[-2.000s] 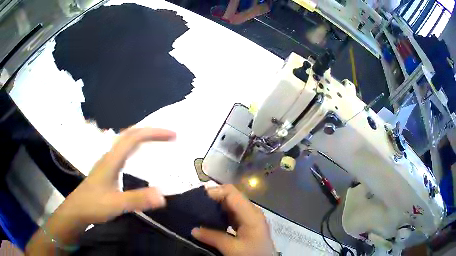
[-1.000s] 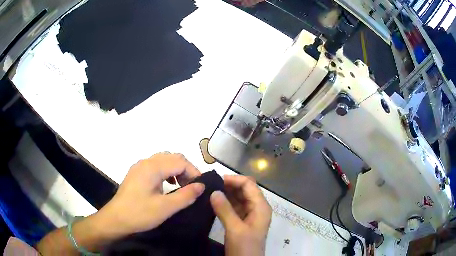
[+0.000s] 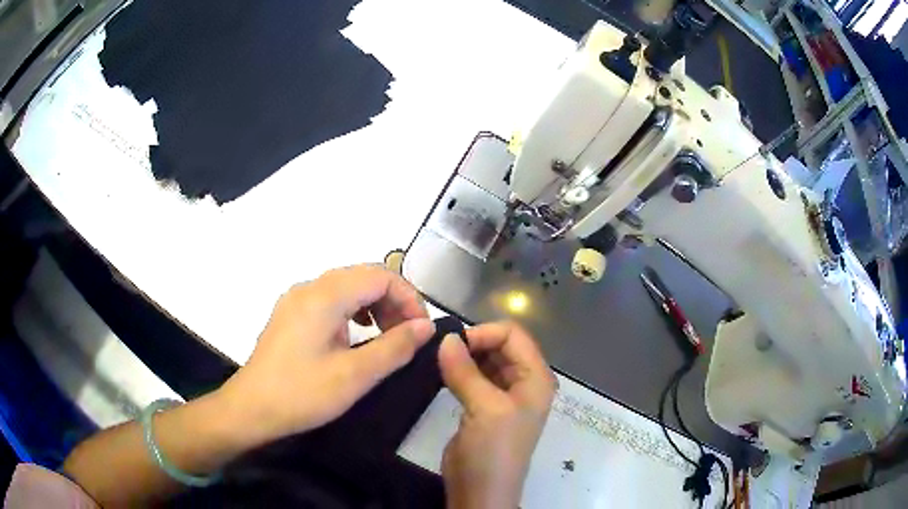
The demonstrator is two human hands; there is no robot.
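A dark cut piece [image 3: 398, 398] is held up at the table's near edge, below the grey machine bed. My left hand [image 3: 334, 358] pinches its top edge between thumb and fingers. My right hand [image 3: 498, 398] pinches the same edge just to the right, the fingertips of both hands close together. The lower part of the cloth merges with dark cloth below, so its outline is unclear. The sewing machine head [image 3: 587, 129] stands to the right, with the metal needle plate [image 3: 466, 217] beside it and no cloth under the needle.
A stack of dark cut pieces [image 3: 249, 94] lies on the white table [image 3: 309, 224] at upper left. Red-and-black snips [image 3: 677, 316] lie on the grey bed [image 3: 597, 338], with black cords below them. A printed ruler [image 3: 617, 429] runs along the near edge. Racks stand at upper right.
Both hands have come together at the cloth's edge and moved slightly up and right over the last second. Two seconds ago my left hand was open, apart from my right. The camera view has shifted.
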